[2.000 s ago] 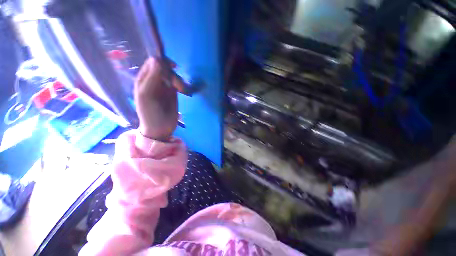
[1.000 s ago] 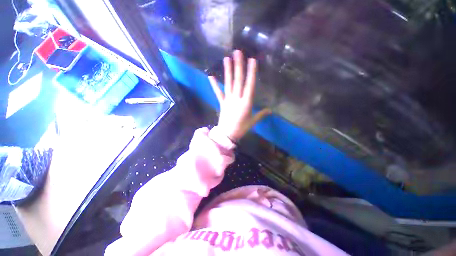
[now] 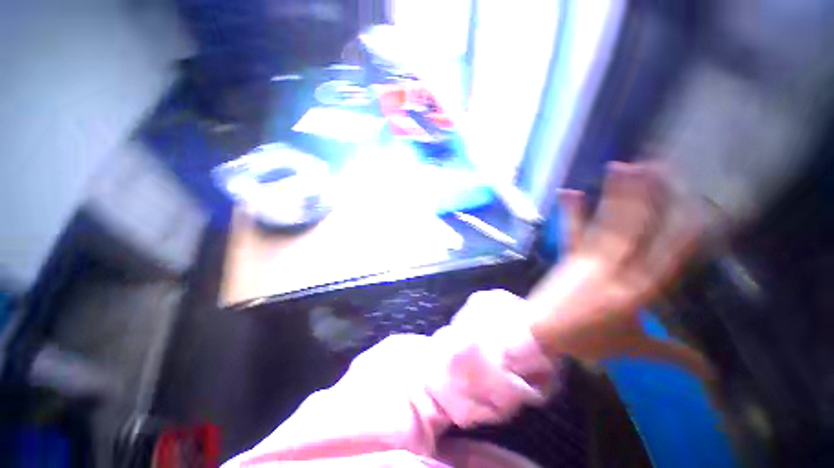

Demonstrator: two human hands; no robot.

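Note:
My left hand [image 3: 622, 260] is at the right of the view, blurred, at the end of a pink sleeve. Its fingers are spread apart and it holds nothing that I can see. It is in front of the blue safety door [image 3: 672, 393], whose blue edge shows below and beside the hand. Whether the palm touches the door is too blurred to tell. My right hand is not in view.
Left of the hand is the bench with a cardboard sheet [image 3: 247, 265], a bulging plastic bag [image 3: 283, 187], white paper [image 3: 338, 122], a red bin [image 3: 411, 105] and an overexposed blue tray [image 3: 466, 194]. A pale stick [image 3: 486, 228] lies near the bench corner. A red box [image 3: 187, 445] is low left.
The view has swung left towards the bench, which now appears nearer the middle. My left hand left the door edge it was at two seconds ago, opened, and now appears farther right.

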